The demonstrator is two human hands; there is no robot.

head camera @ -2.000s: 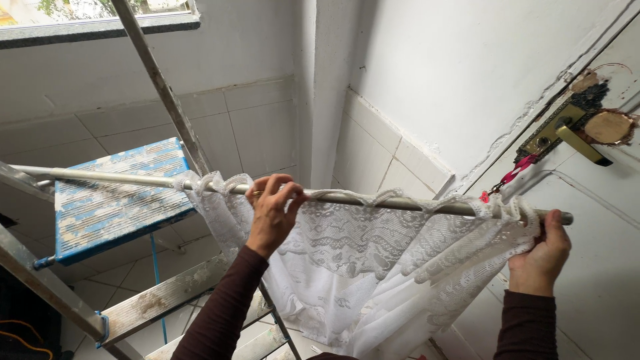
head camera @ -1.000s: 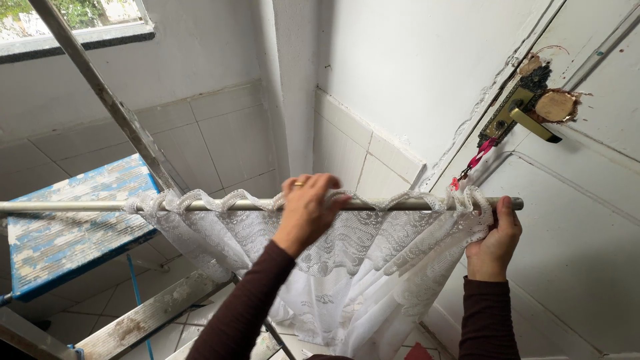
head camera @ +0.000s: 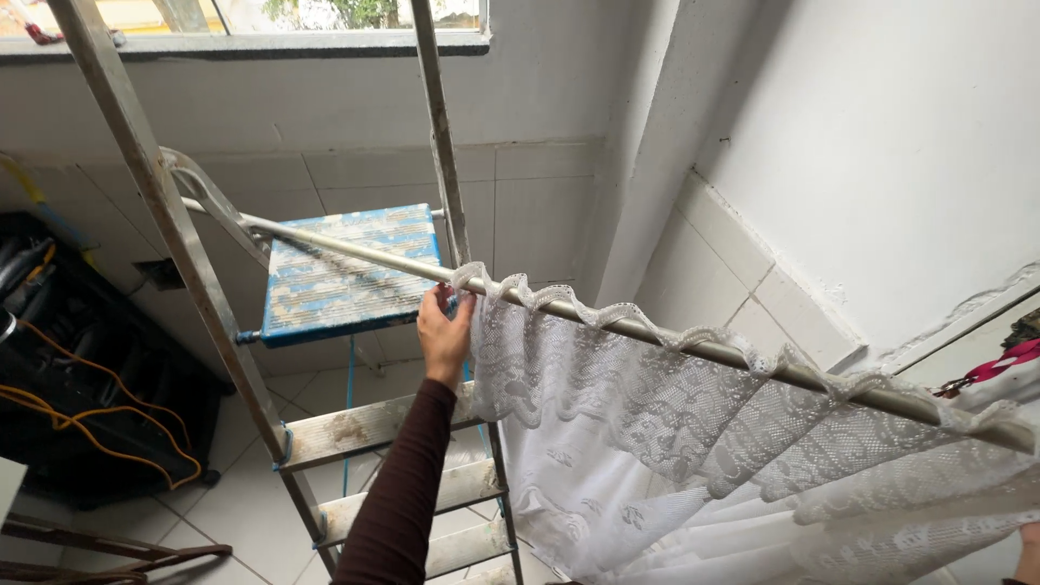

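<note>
A white lace curtain (head camera: 601,390) is threaded in loose folds on a metal curtain rod (head camera: 366,253), which slants from the ladder at the left down to the right edge. My left hand (head camera: 445,329) is at the curtain's left end, thumb and fingers around the lace edge just beneath the rod; how firmly they grip is unclear. Of my right hand (head camera: 1030,540) only a small part shows at the lower right edge, beside the hanging lace, its fingers hidden. The rod's left part is bare and passes over the ladder's blue platform.
An aluminium stepladder (head camera: 195,268) with a paint-worn blue platform (head camera: 349,284) stands at the left. Beyond it is a window sill (head camera: 325,47). A black container with orange cords (head camera: 89,390) is at the far left. A door edge with a pink ribbon (head camera: 1003,361) is at the right.
My left hand has moved left along the rod to the curtain's left end. My right hand, at the rod's right end before, is now mostly out of view. The view has swung left.
</note>
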